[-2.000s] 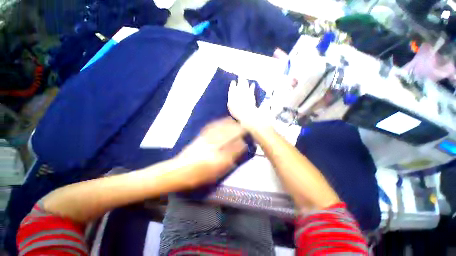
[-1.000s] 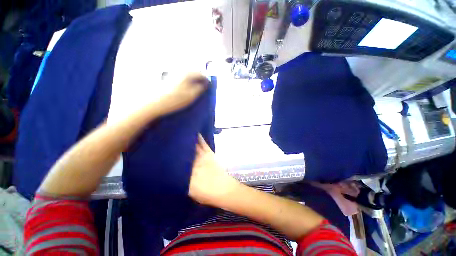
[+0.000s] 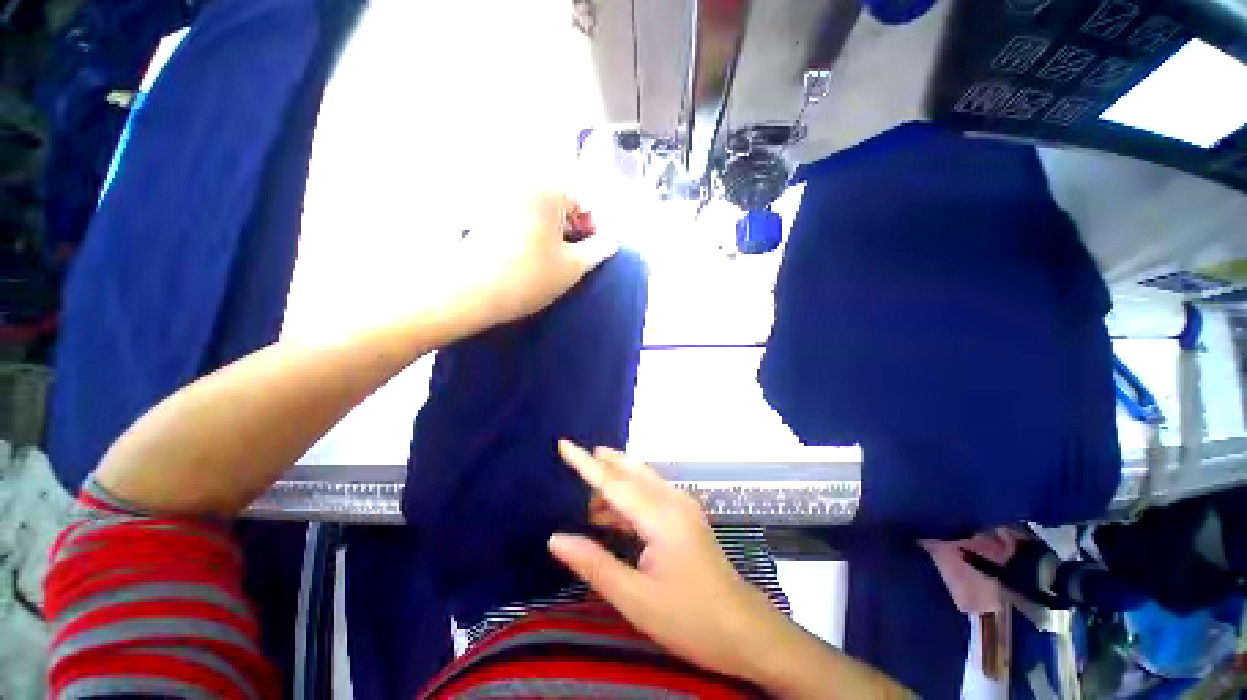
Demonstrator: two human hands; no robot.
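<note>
A navy cut piece [image 3: 533, 397] lies on the white table below the needle area and hangs over the front edge. My left hand [image 3: 554, 253] is at its upper end beside the presser foot, with fingertips together on the cloth; the glare hides part of them. My right hand [image 3: 656, 540] is over the lower part of the piece near the table edge, its thumb and fingers apart, holding nothing. The needle area [image 3: 670, 178] of the sewing machine is brightly lit, and the foot is hard to make out.
A navy stack [image 3: 944, 328] lies right of the needle. A long navy pile [image 3: 178, 246] drapes over the left side. The ruler strip [image 3: 766, 490] runs along the front edge. A blue-handled tool [image 3: 1135, 393] lies at the right. The control panel [image 3: 1094, 69] is at the upper right.
The navy piece has moved right, up to the needle area. My left hand has moved right with its upper end. My right hand has come out from under the cloth and opened.
</note>
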